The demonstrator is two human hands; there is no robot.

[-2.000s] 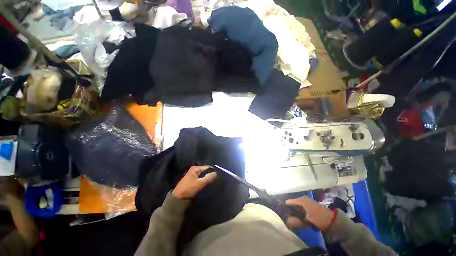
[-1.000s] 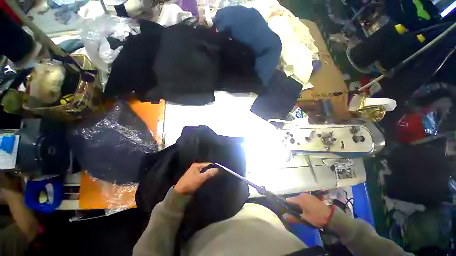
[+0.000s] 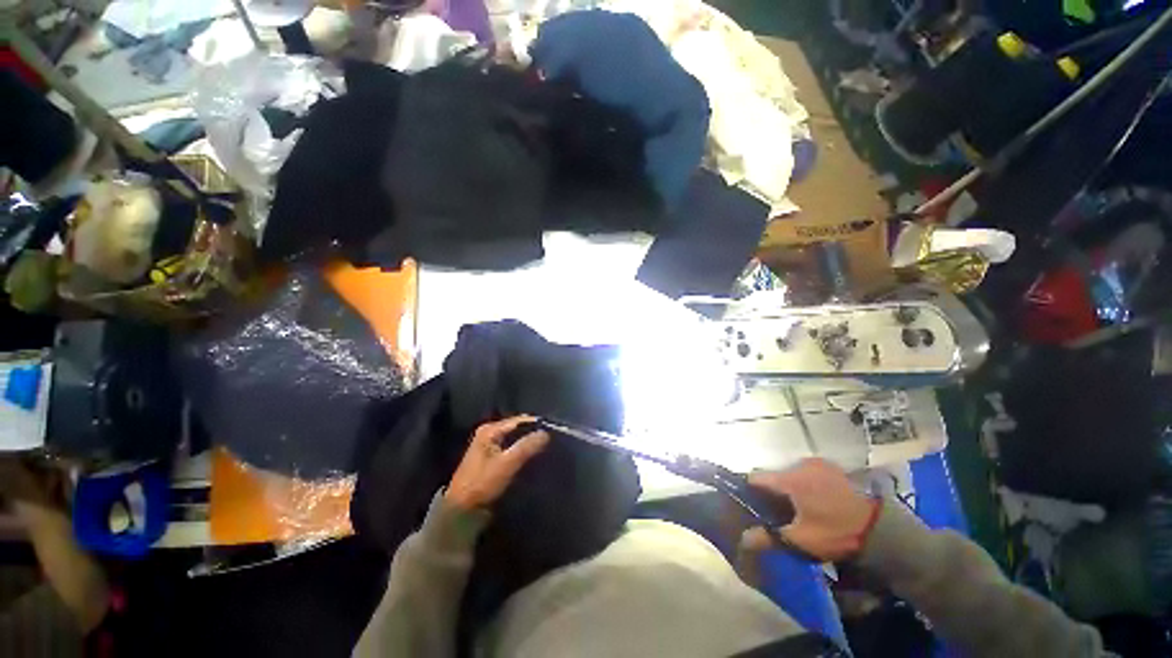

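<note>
A black garment (image 3: 553, 495) lies bunched over my lap and the near edge of the white table. My left hand (image 3: 495, 459) pinches a small fold of the black cloth between thumb and fingers. My right hand (image 3: 812, 512) holds the dark handles of the tailor's shears (image 3: 630, 450). The long blades point left across the garment, and their tips are at my left fingertips. Whether the tips touch the cloth cannot be told. The blades look slightly apart.
A white sewing machine (image 3: 835, 345) lies at right, with a blue bin (image 3: 945, 508) below. A garment pile (image 3: 476, 167) is at the back. A plastic-wrapped black bundle (image 3: 289, 373) rests on an orange sheet (image 3: 379, 302) at left. Another person's arm (image 3: 58, 553) shows at lower left.
My right hand has moved slightly up and right, and the shears now lie flatter, with the blades looking a little more apart. My left hand has stayed nearly in place.
</note>
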